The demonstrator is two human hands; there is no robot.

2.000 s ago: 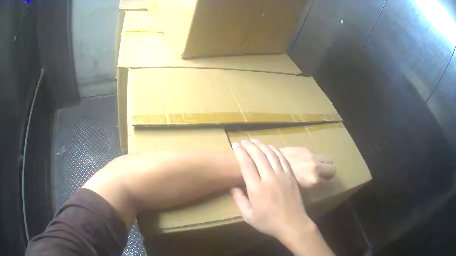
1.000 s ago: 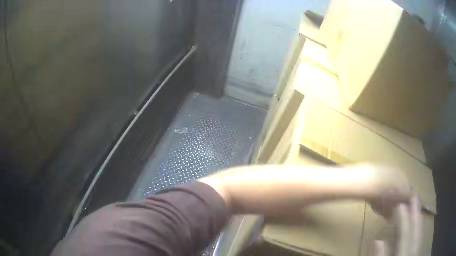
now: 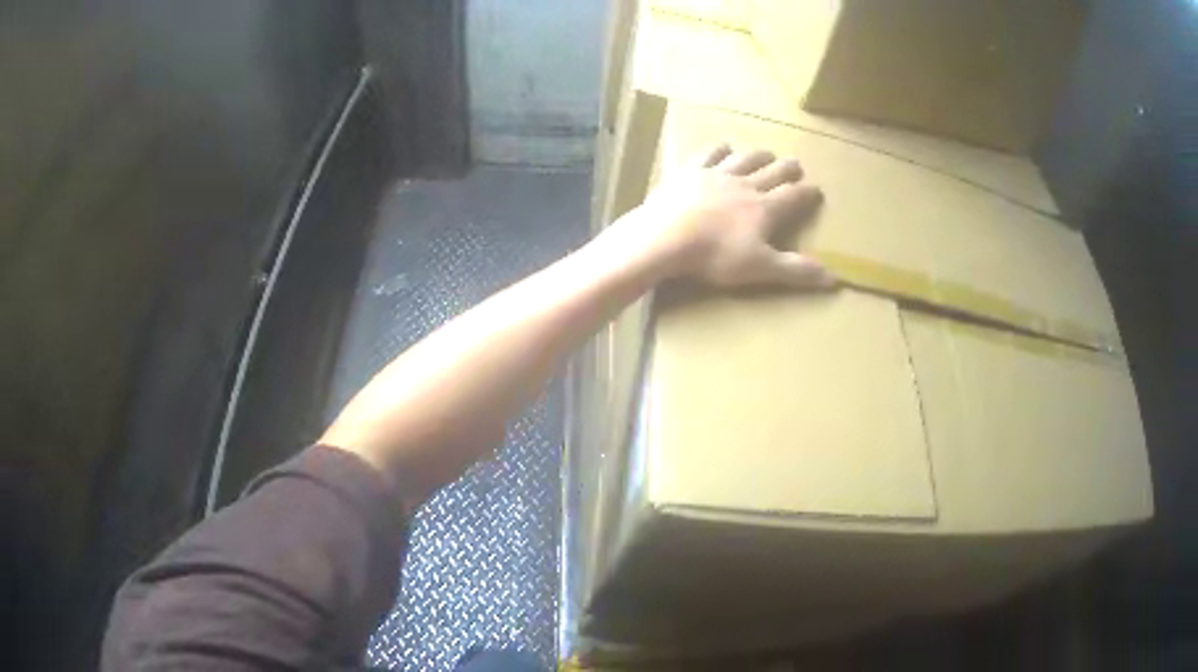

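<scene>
A large tan cardboard carton (image 3: 801,407) stands in front of me, with closed top flaps and a strip of yellowish tape (image 3: 972,299) along the seam. My left hand (image 3: 738,223) lies palm down on the carton's top near its left edge. Its fingers are spread and it holds nothing. A dark sleeve covers my upper left arm. My right hand is out of the picture.
Another tan carton (image 3: 939,72) stands on top of the load farther back. A diamond-plate floor (image 3: 480,525) runs along the load's left side. A dark wall with a curved pale rail (image 3: 292,269) is at the left. A pale panel (image 3: 532,85) is at the back.
My left arm has uncrossed from over the carton, and its hand now rests on the top's left side. My right hand has left the picture. The view has shifted left.
</scene>
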